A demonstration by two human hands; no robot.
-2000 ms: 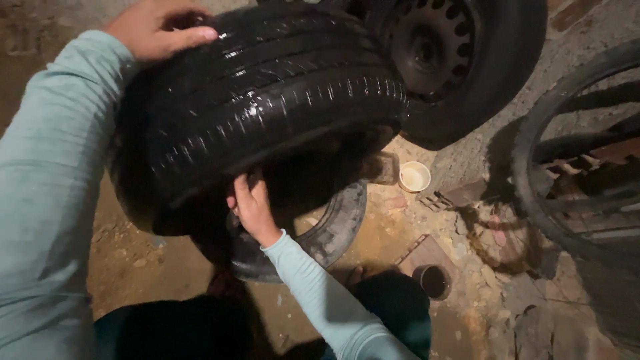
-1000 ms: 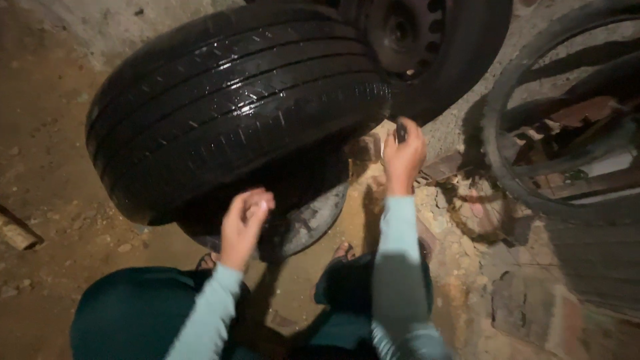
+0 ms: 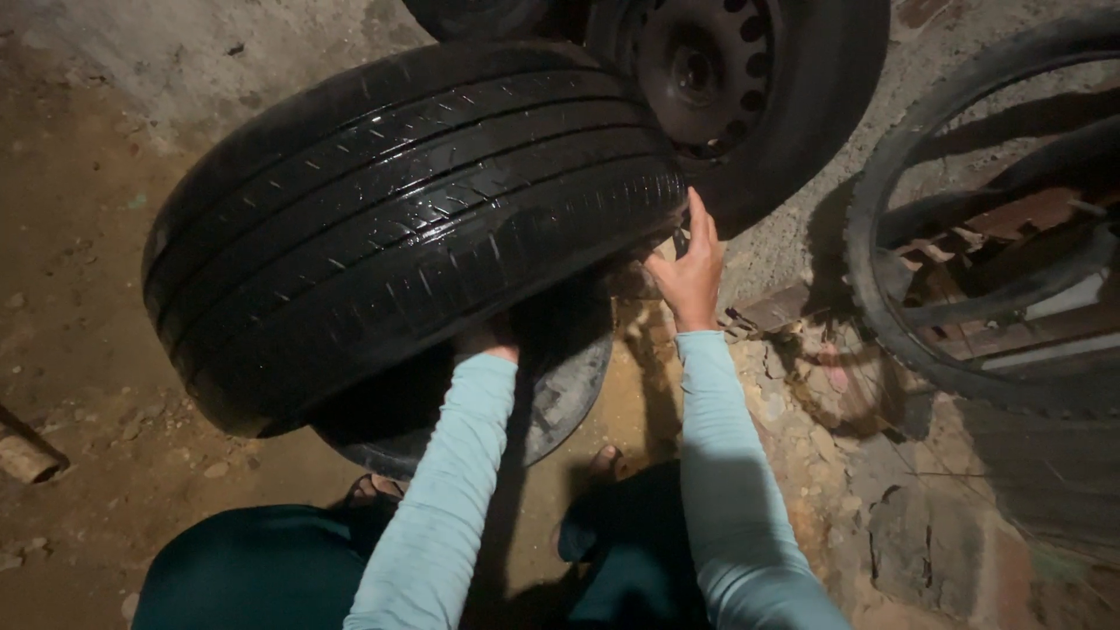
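A wet black car tyre (image 3: pixel 420 192) stands tilted in front of me, its tread facing up toward me. Below it lies a dark, round, flat-rimmed object (image 3: pixel 573 394), mostly hidden. My left hand (image 3: pixel 492 339) reaches in under the tyre's near edge; its fingers are out of sight inside the opening. My right hand (image 3: pixel 694 267) is at the tyre's right end, fingertips against the sidewall edge, thumb and fingers spread. Something small and dark shows between them, too unclear to name.
Behind the tyre, a wheel with a steel rim (image 3: pixel 700 70) leans against the rough wall. A thin bare tyre (image 3: pixel 866 236) stands at right, before bricks and debris. A short piece of wood or pipe (image 3: pixel 26 455) lies on the dirt floor at left. My feet are just below the tyre.
My left hand has gone from the open space before the tyre to inside its lower opening. My right hand, earlier holding a small dark object beside the tyre, has moved onto the tyre's right end.
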